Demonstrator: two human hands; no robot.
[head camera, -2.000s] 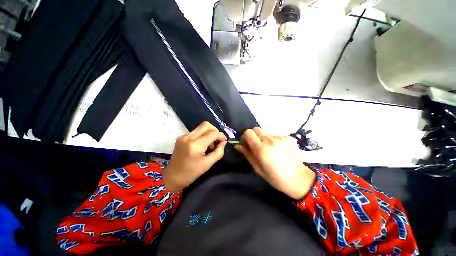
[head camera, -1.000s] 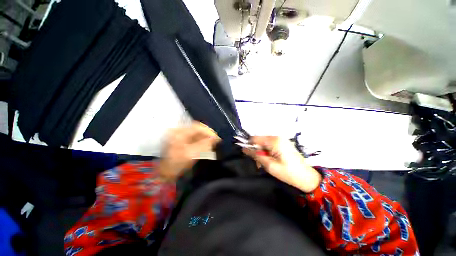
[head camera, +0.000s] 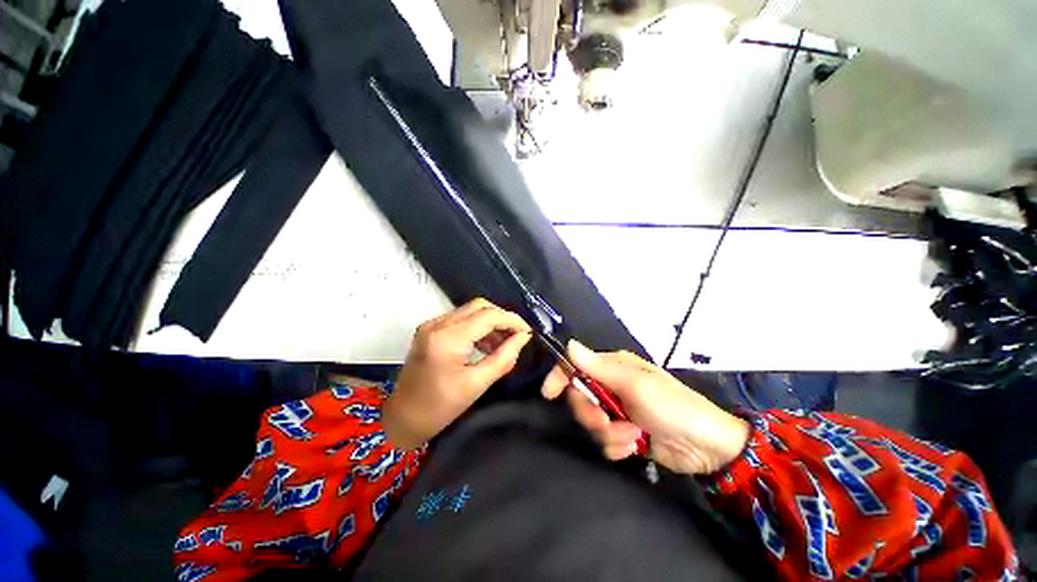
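A long black fabric panel (head camera: 392, 171) lies slantwise from the top left to the table's front edge. A thin silvery zipper (head camera: 455, 196) runs along it. My right hand (head camera: 654, 415) holds red and black thread snips (head camera: 603, 398), their tips at the zipper's near end. My left hand (head camera: 455, 370) has its thumb and forefinger pinched together at that same end, beside the snips' tips. What is between those fingertips is too small to tell. Whether the blades are closed on anything is hidden.
A fanned pile of black strips (head camera: 125, 159) and a single strip (head camera: 245, 244) lie at left. The sewing machine head (head camera: 932, 102) is at upper right, its presser foot (head camera: 529, 108) at top centre. A glossy black heap (head camera: 989, 296) is far right. A dark cord (head camera: 741, 188) crosses the bed.
My right hand has come to hold the red snips, which now point up-left at the zipper end. My left hand moved away and back to that end. The small dark clump near my right hand is gone.
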